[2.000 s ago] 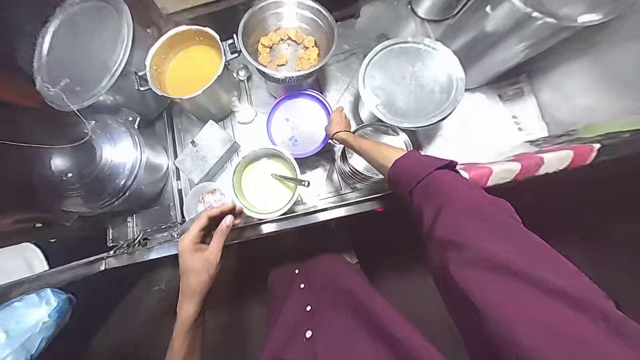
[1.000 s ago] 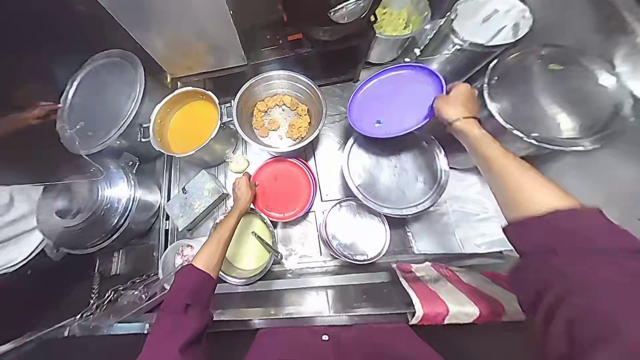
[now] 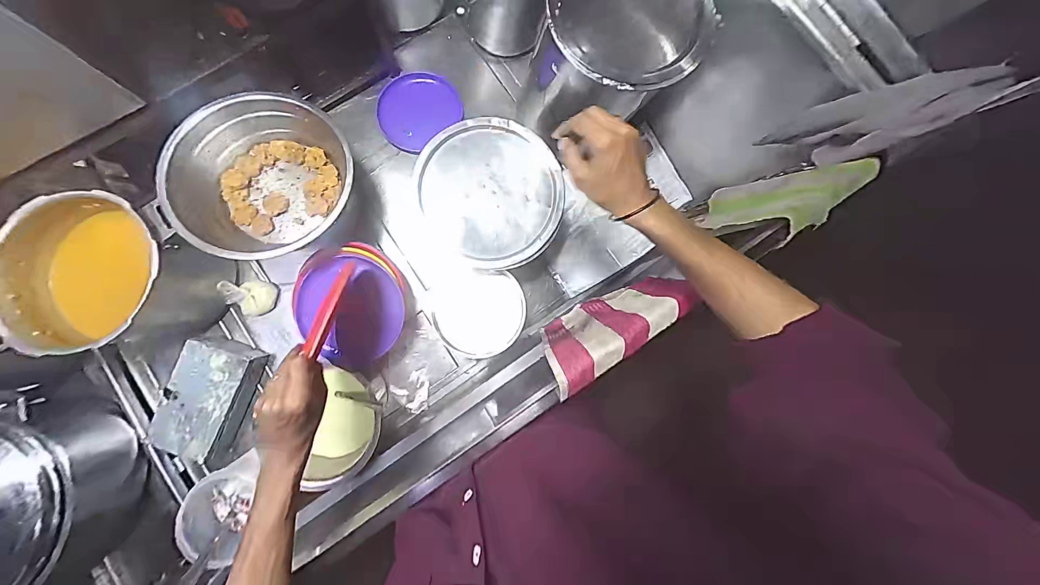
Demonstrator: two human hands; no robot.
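My left hand grips a red plate, tilted nearly edge-on above a purple plate. Red and yellow rims show around that purple plate, in a stack. Beside my left wrist is a container of pale green liquid with a spoon handle in it. My right hand, fingers loosely curled and apart, holds nothing visible at the right of a large round metal lid. Another purple plate lies behind that lid. A smaller shiny metal lid is right of the stack.
At left stand a pot of orange liquid and a metal bowl of orange-brown pieces. A grey box, a small knotted bag and a bowl sit nearer. A striped cloth hangs over the counter edge. Large vessels stand behind.
The purple plate held in my right hand a second ago now lies behind the large lid, let go. My left hand has lifted the red plate, uncovering a purple one. The view has turned.
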